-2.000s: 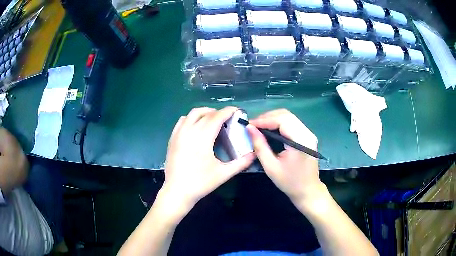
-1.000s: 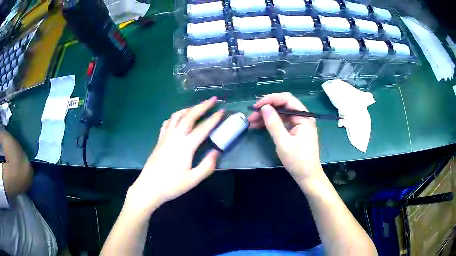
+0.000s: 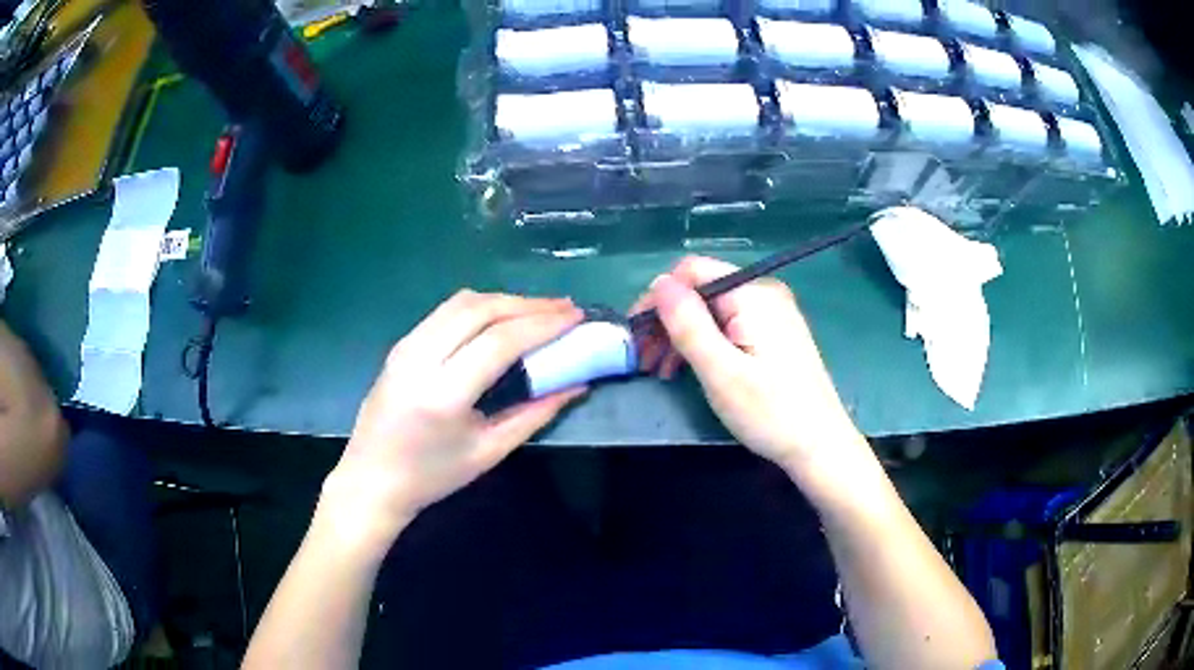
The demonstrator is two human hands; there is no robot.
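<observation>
A white device housing with dark ends (image 3: 580,359) lies near the bench's front edge. My left hand (image 3: 439,386) grips it by its left part, fingers over the top side and thumb below. My right hand (image 3: 733,353) holds a thin black spudger (image 3: 792,255) between thumb and fingers. The spudger's lower tip is at the housing's right dark end; its other end points up right toward the white wiping cloth (image 3: 945,299). My right fingertips are close to that end and partly hide it.
A clear tray of white units (image 3: 563,196) stands behind. A black heat gun (image 3: 269,85) with a corded handle (image 3: 232,242) and a white paper strip (image 3: 128,288) are at left. White sheets (image 3: 1139,131) lie far right. A neighbouring person's arm (image 3: 26,419) shows at the left edge.
The housing was tilted in my left hand, then lay loose between open fingers; now it is gripped again and turned more level. The spudger's tip has returned to its right end.
</observation>
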